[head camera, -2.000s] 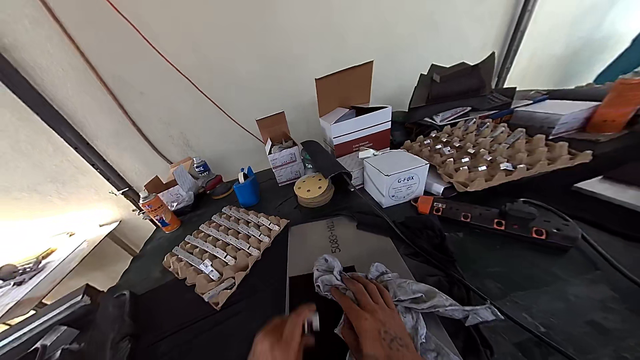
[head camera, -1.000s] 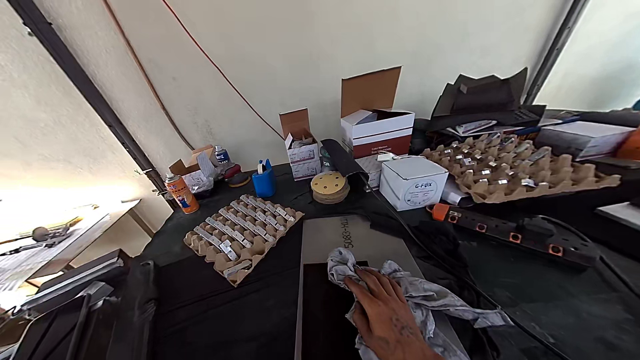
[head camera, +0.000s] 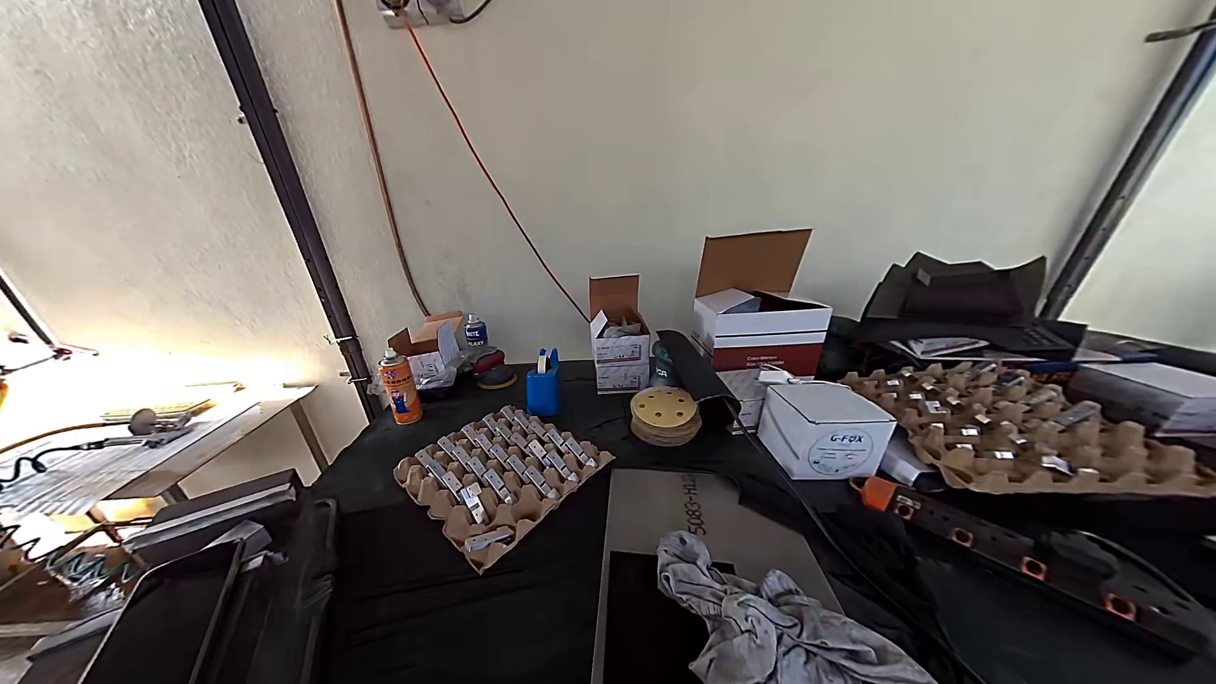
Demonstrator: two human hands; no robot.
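Observation:
Neither my left hand nor my right hand shows in the view now. A crumpled grey cloth lies over the right part of a flat grey metal plate, which bears writing. Part of a black sheet covers the plate beside the cloth. Left of the plate, an egg-carton tray holds several small metal parts in slanted rows. A stack of round sanding discs with holes sits behind the plate.
A white box and a power strip lie to the right, before a second egg-carton tray. Farther back stand opened cartons, a blue holder and an orange spray can. A black cable runs beside the plate.
Both hands showed at first, one of them on the cloth; a second ago only that one remained there. Now neither is in view and the cloth lies untouched. The view has shifted.

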